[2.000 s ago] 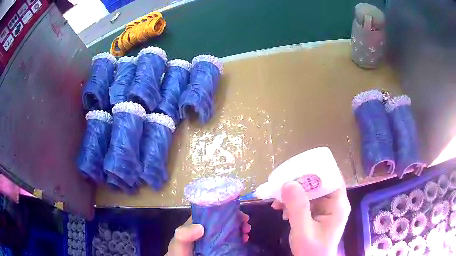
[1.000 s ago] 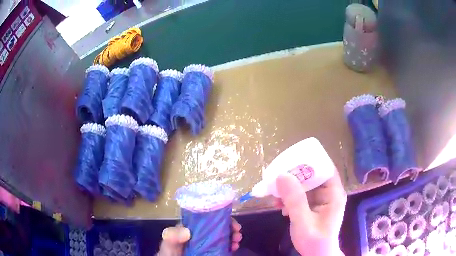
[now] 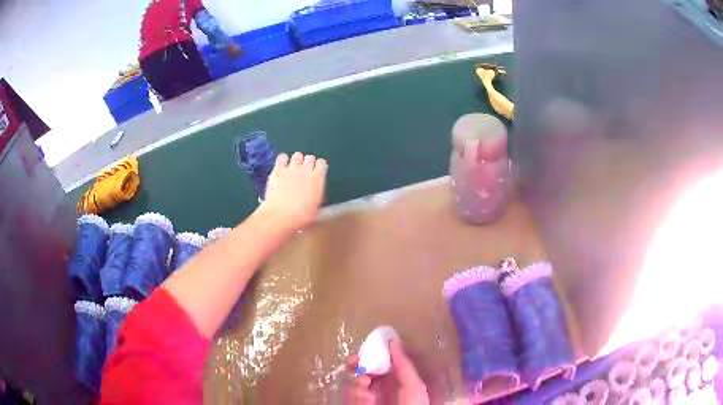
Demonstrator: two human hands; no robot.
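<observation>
My left hand (image 3: 297, 186) is stretched over the green belt, back of the hand up. A small dark blue piece (image 3: 258, 154) lies on the belt just left of its fingers and partly behind it; the thumb is hidden, so whether I grip the piece is unclear. My right hand (image 3: 404, 378), cut off by the bottom edge, holds the white glue bottle (image 3: 379, 350) low over the bench, blue nozzle pointing down-left. Blue tubes with white rims (image 3: 151, 245) stand at the left, partly covered by my arm. Two more blue tubes (image 3: 480, 328) lie at the right.
A speckled grey-pink cup (image 3: 480, 170) stands at the right rear of the cardboard-covered bench (image 3: 372, 261). An orange coiled bundle (image 3: 111, 186) and a yellow piece (image 3: 495, 91) lie on the belt. Pale rings (image 3: 666, 356) fill a crate at lower right. A person in red (image 3: 170, 47) stands beyond the belt.
The view has turned up and right. My left hand has moved from the held tube to the belt; that tube is out of my front view. The bottle is lower and tilted down.
</observation>
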